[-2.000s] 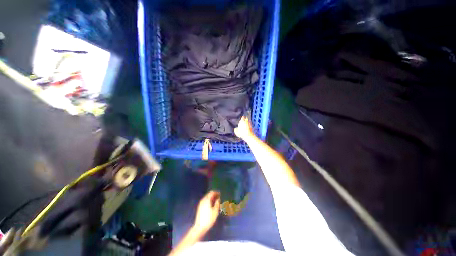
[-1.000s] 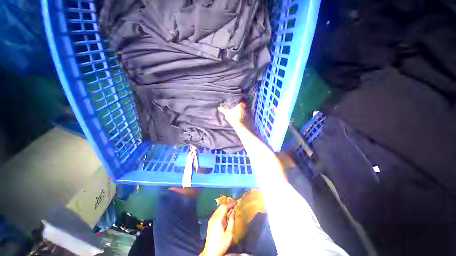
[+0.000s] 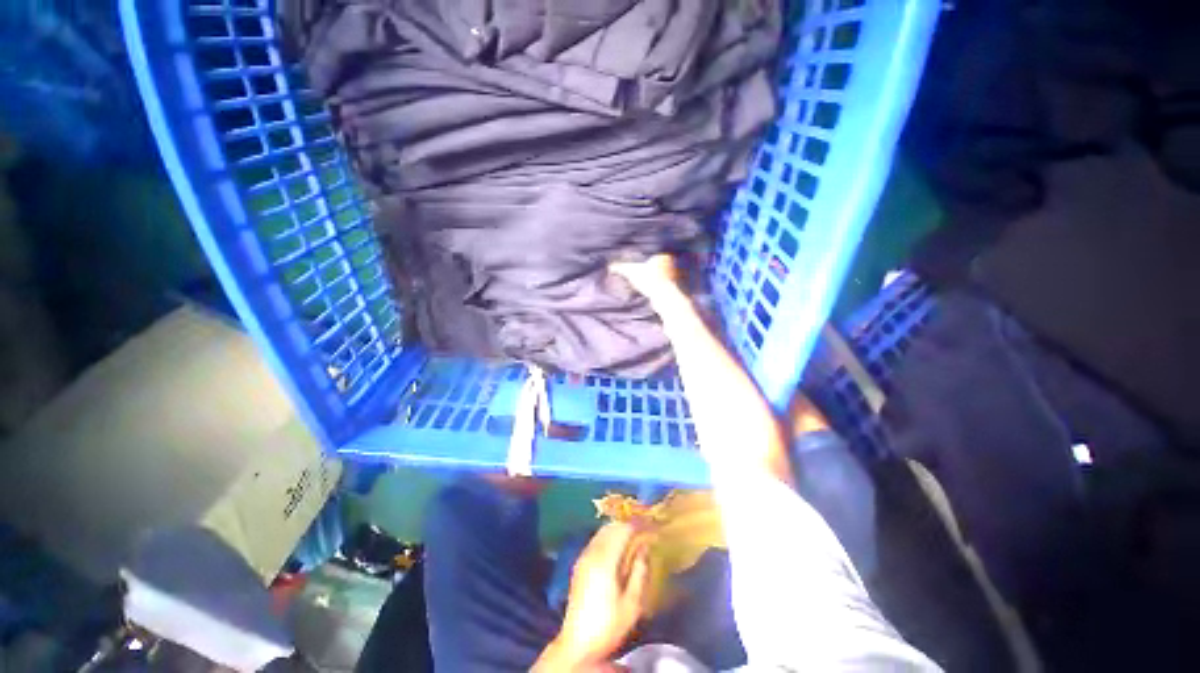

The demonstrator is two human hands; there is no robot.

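Dark purple-grey garments [image 3: 526, 171] lie bunched and folded in a deep blue plastic crate [image 3: 855, 197]. My right hand [image 3: 645, 274] reaches into the crate near its right wall, fingers closed on the top cloth; the fingertips are blurred. My left hand [image 3: 603, 585] is low, in front of the crate's near rim, with its fingers closed on small orange peel pieces [image 3: 625, 510]. A yellow-orange object [image 3: 684, 533] sits just beside it, partly hidden by my right arm. A pale strip [image 3: 529, 421] is tied on the near rim.
A cardboard box [image 3: 250, 454] stands left of the crate, with a white sheet-like piece [image 3: 204, 618] below it. Dark cloth [image 3: 1119, 302] spreads at the right. A pale strap [image 3: 961, 539] runs down the right side. My knees are below the crate.
The view has moved closer over the crate, and the table with its white board has left the picture. My right hand stays on the cloth. My left hand stays low with the peel.
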